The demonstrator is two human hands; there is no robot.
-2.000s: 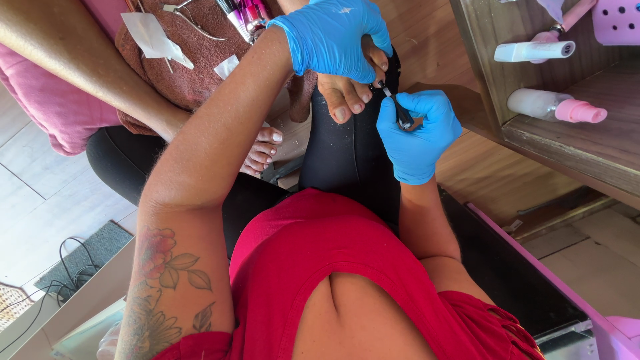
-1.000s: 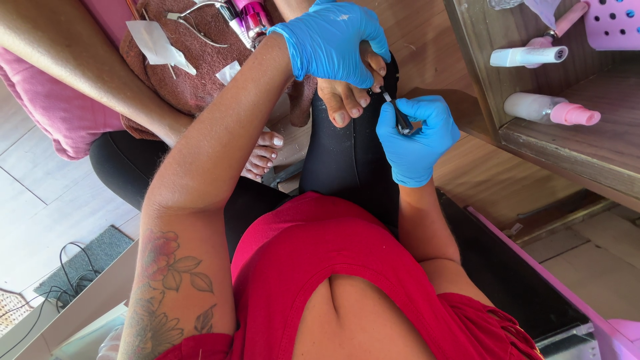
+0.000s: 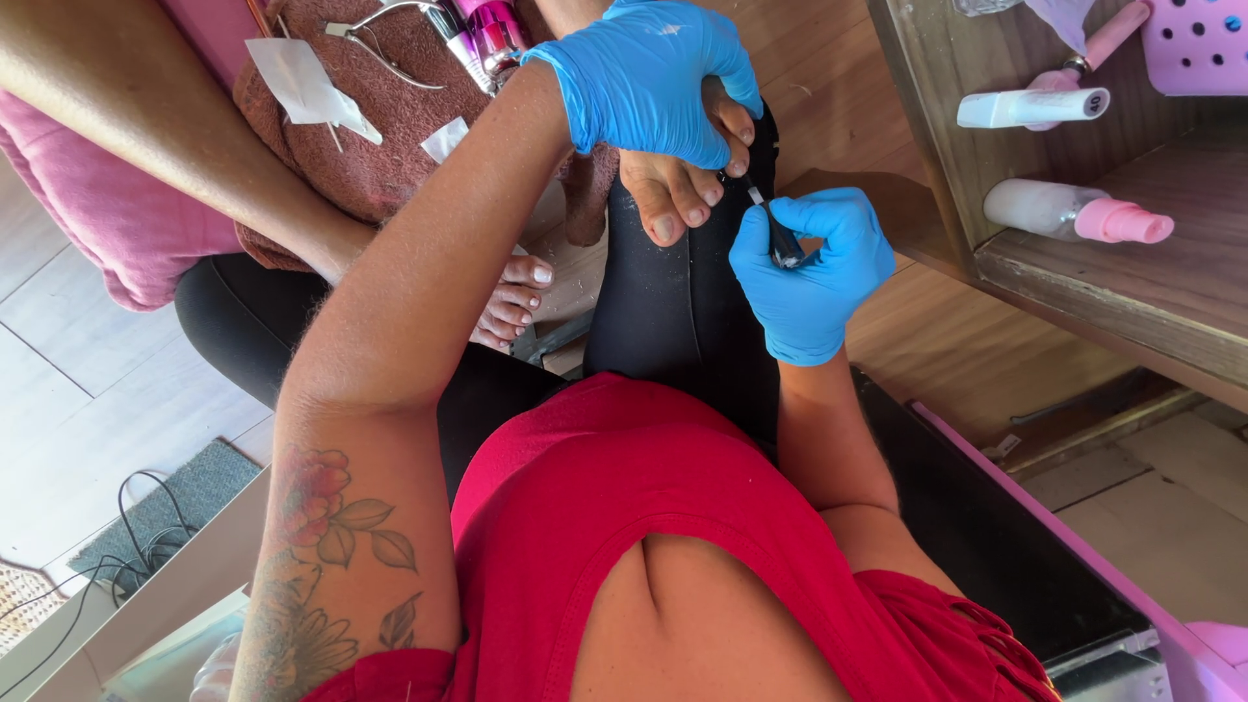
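My left hand (image 3: 653, 83), in a blue glove, grips the toes of another person's foot (image 3: 673, 190), which rests over my black-clad leg. Gloved in blue as well, my right hand (image 3: 814, 268) pinches a nail polish brush (image 3: 783, 234) by its dark cap. The brush points at the small toes beside my left fingers; whether its tip touches a nail is too small to tell. The person's other foot (image 3: 512, 300), with white-polished toenails, lies lower, behind my left forearm.
A brown towel (image 3: 380, 161) holds cuticle nippers (image 3: 375, 44), white paper scraps (image 3: 302, 83) and pink bottles (image 3: 494, 34). To the right, a wooden shelf (image 3: 1111, 258) carries a pink-topped spray bottle (image 3: 1077, 210), a white tube (image 3: 1033, 107) and a purple basket (image 3: 1194, 49). Cables (image 3: 146, 541) lie lower left.
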